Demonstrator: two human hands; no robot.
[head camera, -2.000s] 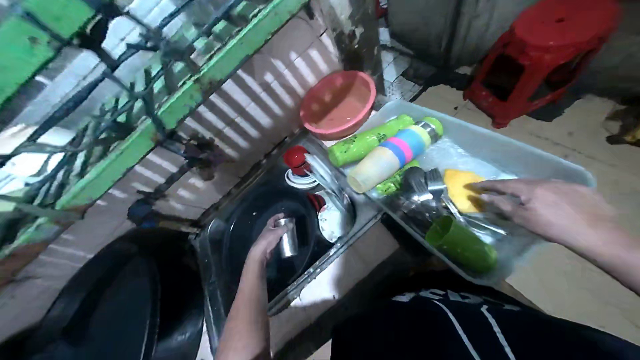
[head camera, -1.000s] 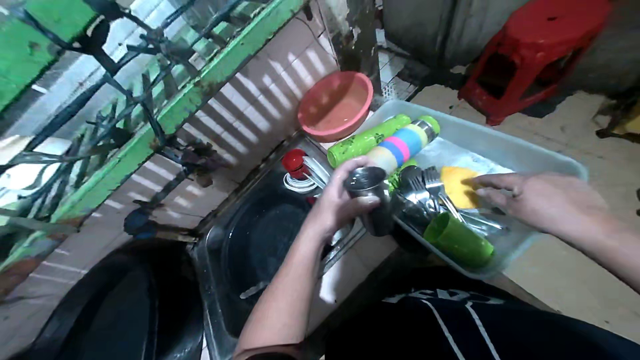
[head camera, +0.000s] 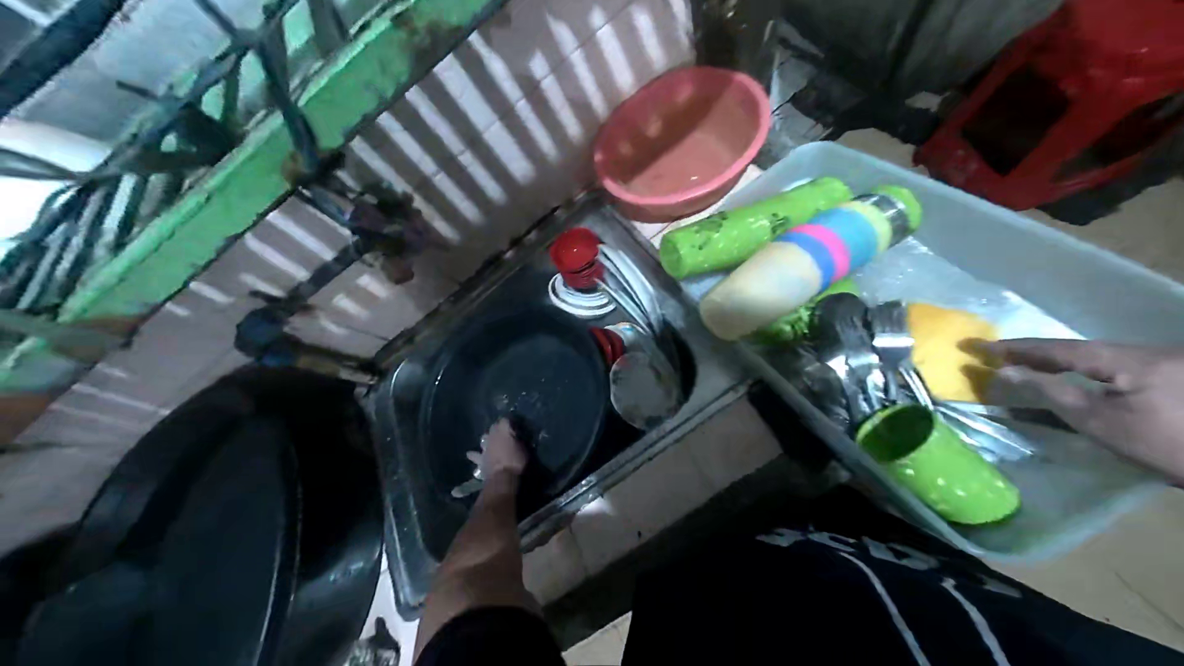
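Observation:
My left hand (head camera: 502, 450) reaches down into the dark round basin (head camera: 541, 370) in the metal sink (head camera: 402, 518); its fingertips are hidden, and small pale items lie beside it. On the right, my right hand (head camera: 1091, 379) has its fingers at a yellow cloth or sponge (head camera: 948, 351) in the translucent plastic tub (head camera: 1064, 254). Metal spoons and forks (head camera: 860, 361) lie left of the yellow piece, with a green cup (head camera: 962, 472) on its side below them. Green cups (head camera: 754, 227) and a stack of multicoloured cups (head camera: 814, 259) lean across the tub's left rim.
White and red dishes (head camera: 578, 268) stand on edge or stacked at the sink's right end. Behind them sits a pink-red plastic basin (head camera: 684, 143). A large black tub (head camera: 222, 518) is at the left below a pipe with a tap (head camera: 305, 342). A red stool (head camera: 1064, 111) stands beyond the plastic tub.
My left hand has moved from near the tub's left rim, where it held a metal cup, down into the dark basin. My right hand remains beside the yellow piece.

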